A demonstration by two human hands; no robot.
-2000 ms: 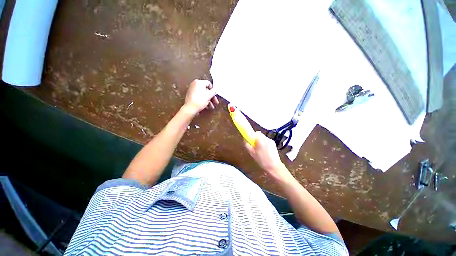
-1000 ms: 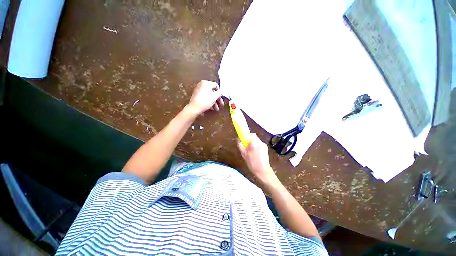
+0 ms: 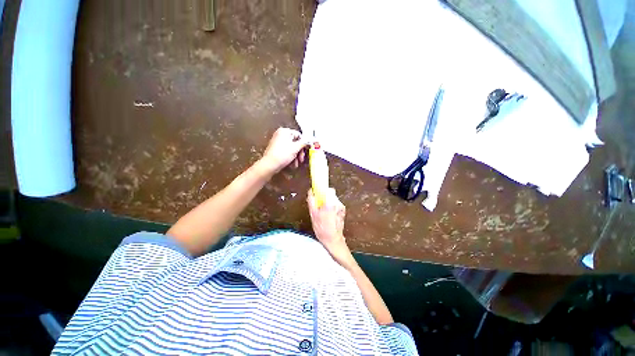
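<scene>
The white fabric lay spreads over the table, its near-left corner at my hands. My right hand is closed around the yellow cutter, whose red-marked tip points away from me at that corner. My left hand is at the corner, just left of the tip, fingers bent; whether it pinches the fabric edge cannot be told. Tailor's shears lie on the lay at its near edge, black handles toward me. A dark metal clip lies on the lay farther right.
Two grey bars lie on the lay at the upper right. A pale roll lies at the left of the brown table. A metal block sits at the right edge. Small white bits lie beside my left wrist.
The view has shifted, showing more of the roll. My right hand has moved left with the cutter, which now points more straight away from me. My left hand stays at the fabric corner.
</scene>
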